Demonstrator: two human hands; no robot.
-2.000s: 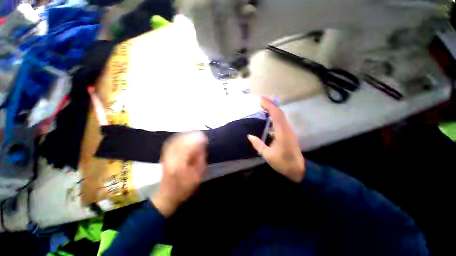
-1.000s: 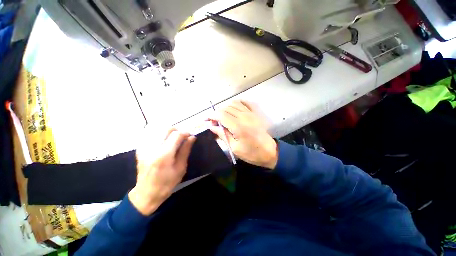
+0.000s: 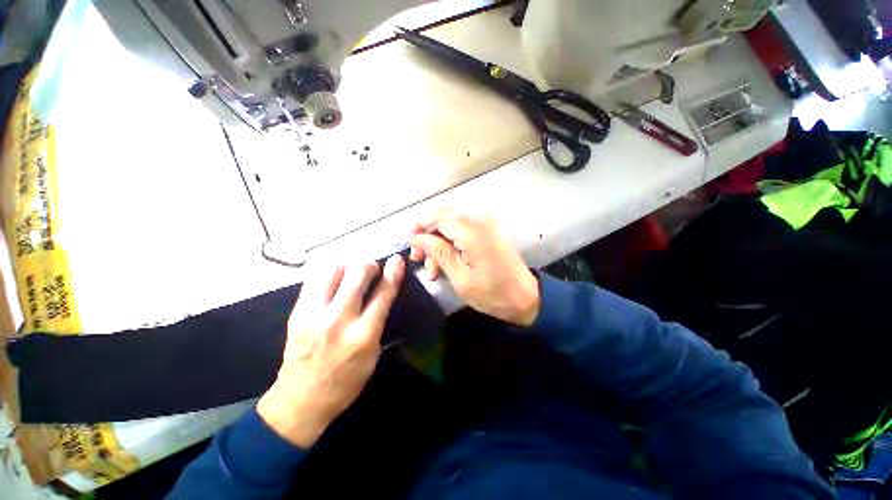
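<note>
A black fabric strip [image 3: 156, 366] lies along the table's front edge, its left end over the taped cardboard. My left hand [image 3: 337, 337] lies over the strip's right part, thumb and fingertips pinching its upper edge. My right hand [image 3: 474, 264] is beside it, fingers bent and pinching the strip's upper right corner. The two hands' fingertips nearly touch. A small whitish piece [image 3: 440, 293] shows under my right hand; I cannot tell what it is. Whether a tool is between my right fingertips is hidden.
The sewing machine head [image 3: 235, 59] stands at the upper left. Black shears [image 3: 533, 98] and red-handled snips [image 3: 665, 132] lie on the white table [image 3: 587, 210]. Yellow printed tape [image 3: 41, 254] is on cardboard at the left. Black and neon fabric [image 3: 812, 195] is at the right.
The view has shifted slightly right. The strip now reaches further left in view. My right fingers have closed in at the strip's corner, and the pale stick seen under them is mostly hidden.
</note>
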